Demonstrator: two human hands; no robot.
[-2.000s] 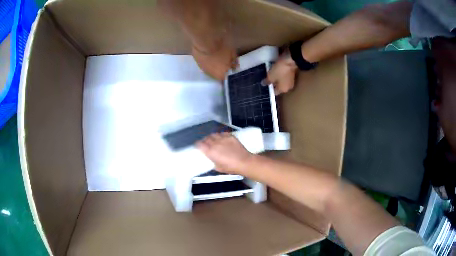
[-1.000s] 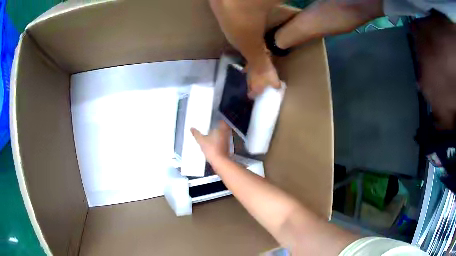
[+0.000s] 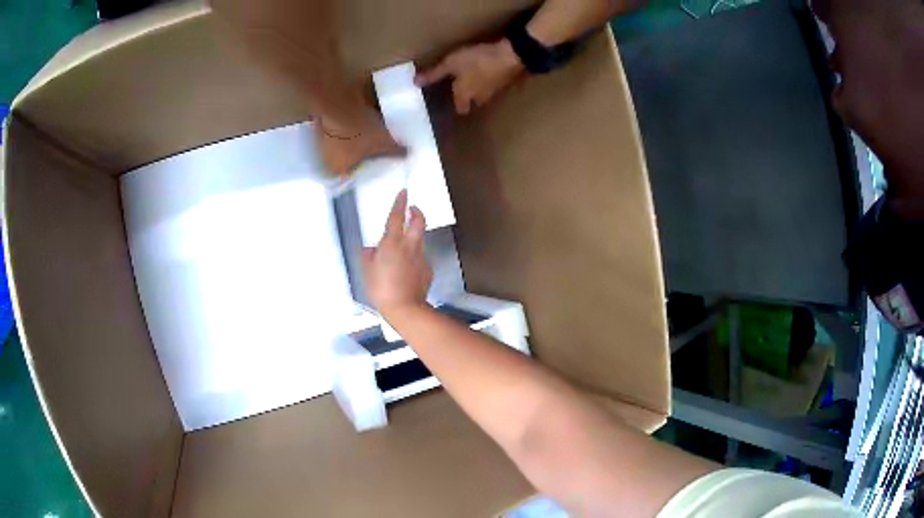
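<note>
In the head view, my right hand (image 3: 398, 265) reaches in from the bottom right, fingers extended over the lower end of a white foam piece (image 3: 383, 207). Whether it grips the piece is unclear. My left hand is out of the picture. A longer white foam piece (image 3: 420, 152) lies beside it, against the carton's right side. A grey surface (image 3: 443, 258) shows below the foam. Nearer, dark panels (image 3: 405, 372) sit between white foam end caps (image 3: 360, 384). All lie inside the brown carton (image 3: 552, 218).
A white liner sheet (image 3: 233, 273) covers the carton floor. Another person's blurred hand (image 3: 355, 142) touches the foam from above. A hand with a black wristband (image 3: 476, 79) touches the foam's top end. A dark bench (image 3: 735, 162) stands right of the carton.
The upper panel and its foam piece have moved left and straightened; the dark panel face is now hidden. My right hand has moved left and slightly up. The wristband hand has come into clear view.
</note>
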